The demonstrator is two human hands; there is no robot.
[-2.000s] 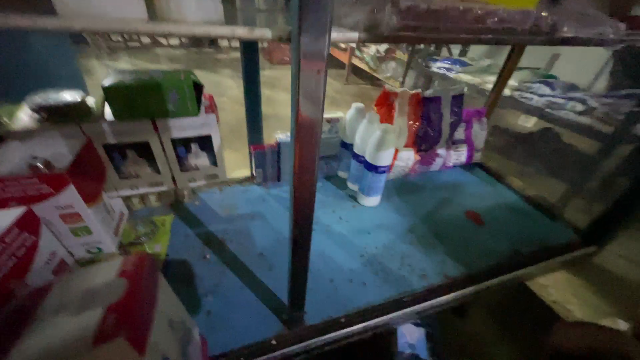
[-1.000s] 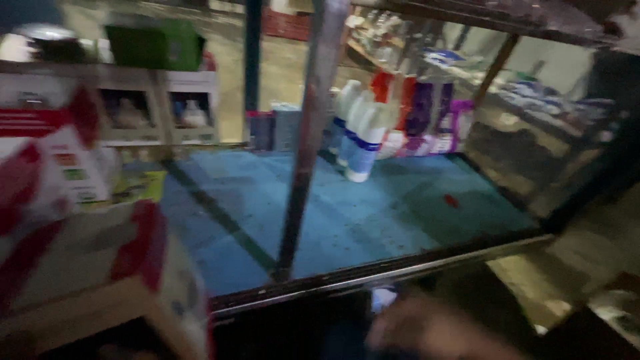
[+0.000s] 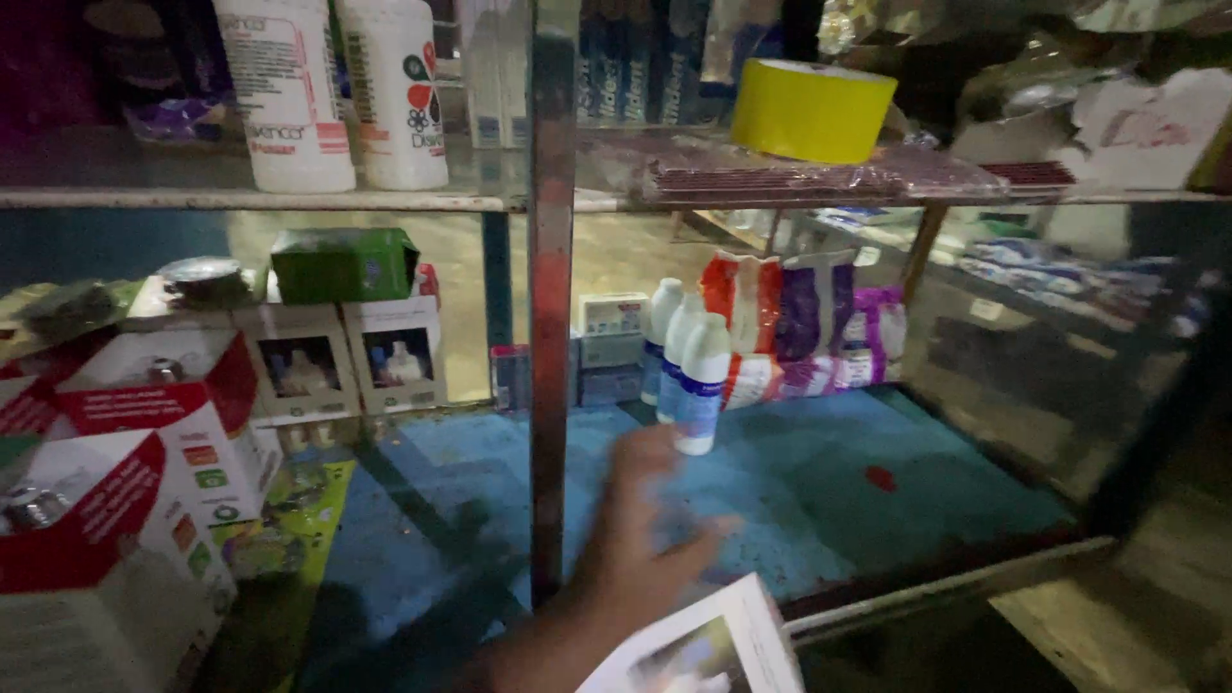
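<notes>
My left hand (image 3: pixel 640 534), blurred, reaches over the blue shelf board with its fingers apart and nothing held. Its upper fingers overlap the lower part of the white plastic bottles with blue labels (image 3: pixel 701 385); whether they touch cannot be told. A white cardboard box with a picture on it (image 3: pixel 707 645) juts up at the bottom edge, just below my left hand; what holds it is out of view. My right hand is not in view. Behind the bottles stand orange (image 3: pixel 746 308) and purple (image 3: pixel 818 318) plastic packs.
A metal post (image 3: pixel 551 318) divides the shelf front. White and red boxes (image 3: pixel 135 520) fill the lower left, with picture boxes (image 3: pixel 397 356) and a green box (image 3: pixel 342 265) behind. The upper shelf holds white bottles (image 3: pixel 289 96) and a yellow tape roll (image 3: pixel 813 111).
The view has tilted up to show the upper shelf. My left hand is now over the shelf board, and a white box has come in at the bottom edge.
</notes>
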